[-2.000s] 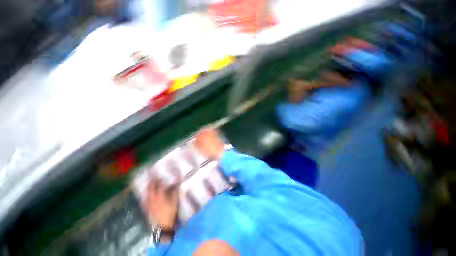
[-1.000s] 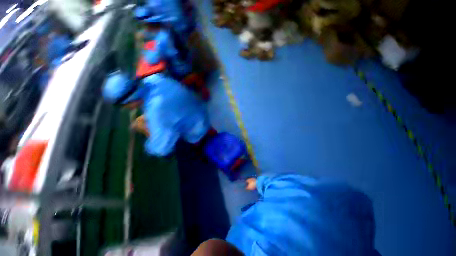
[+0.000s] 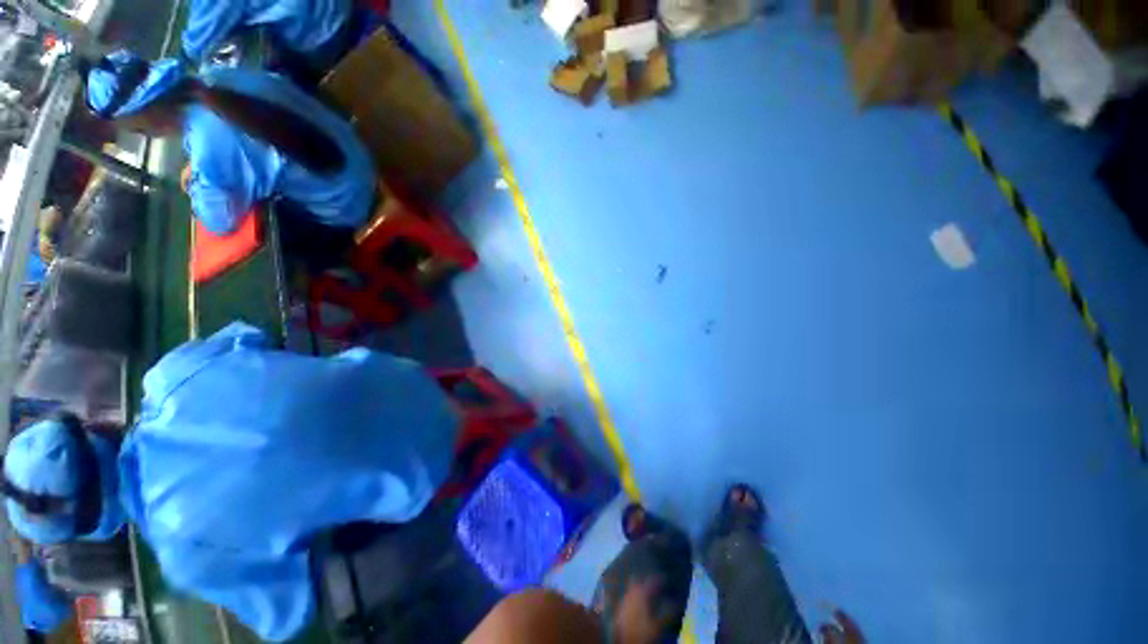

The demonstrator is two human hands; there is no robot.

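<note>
A blue plastic stool (image 3: 514, 518) stands on the floor just left of my feet. My left hand (image 3: 642, 609) seems to show as a blurred skin-coloured patch against my left leg, its fingers unclear. My right hand (image 3: 841, 627) shows only as fingertips at the bottom edge, right of my right leg; the rest is cut off. I see nothing held in either hand.
A person in a blue smock (image 3: 283, 453) leans over the green bench at left; another person (image 3: 271, 151) sits further up. Red stools (image 3: 416, 245) stand behind them. Cartons (image 3: 925, 44) and scraps lie at the top. A yellow line (image 3: 554, 296) crosses the blue floor.
The view has swung right and down, from the tray under my hands at the belt to the floor and my feet. The tray is out of view.
</note>
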